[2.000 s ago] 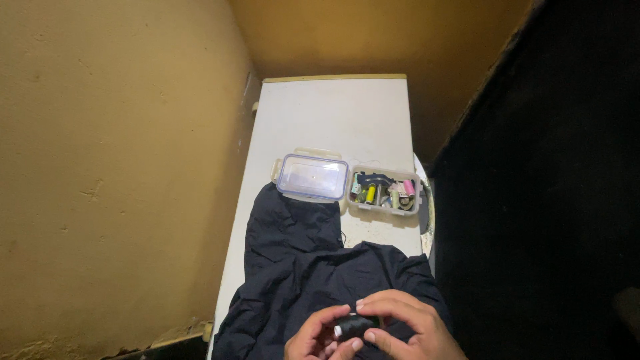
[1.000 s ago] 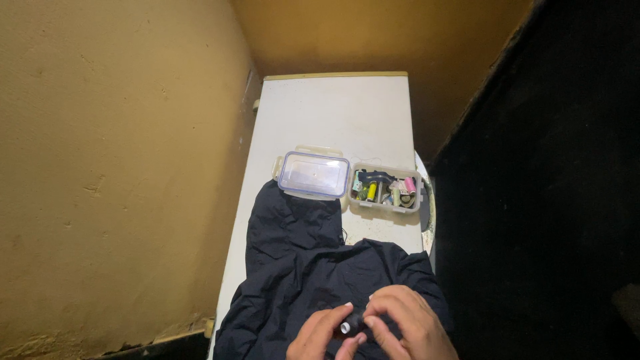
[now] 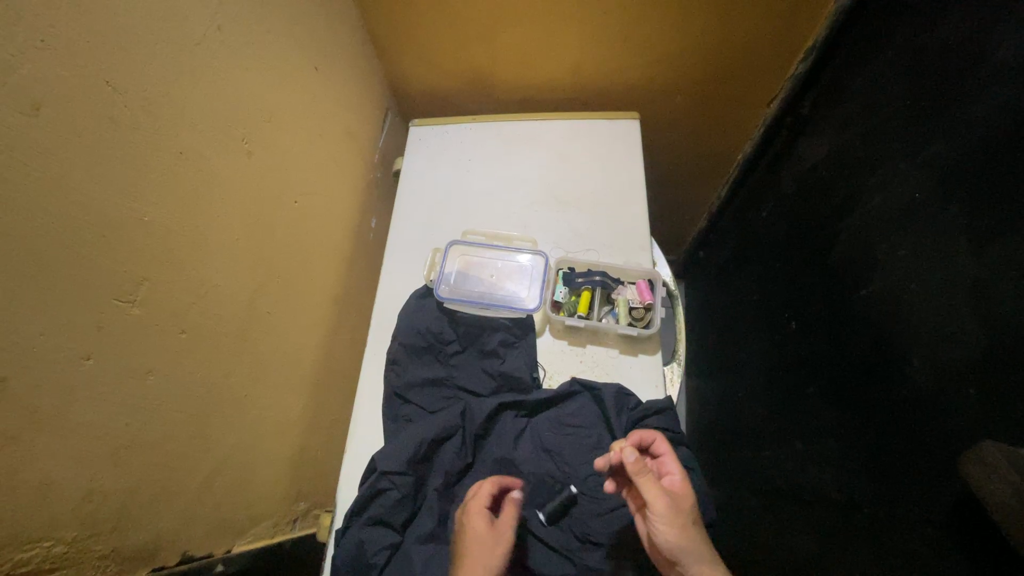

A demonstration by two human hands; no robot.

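A spool of black thread (image 3: 558, 506) lies tilted on the dark garment cloth (image 3: 456, 424), between my hands. My left hand (image 3: 490, 520) is just left of the spool, fingers curled and slightly blurred; whether it pinches a strand cannot be told. My right hand (image 3: 652, 488) is raised at the right, above the cloth, with thumb and forefinger pinched together. Any thread between those fingertips is too fine to see against the dark cloth.
A clear plastic lid (image 3: 492, 278) with a blue seal rests on the white tabletop (image 3: 520, 176), touching the cloth. Beside it, an open plastic box (image 3: 606, 326) holds yellow, pink and pale thread spools and other small items. Walls stand left and behind.
The black spool, held between both hands earlier, now lies on the cloth. My hands have moved apart, the right one up and to the right.
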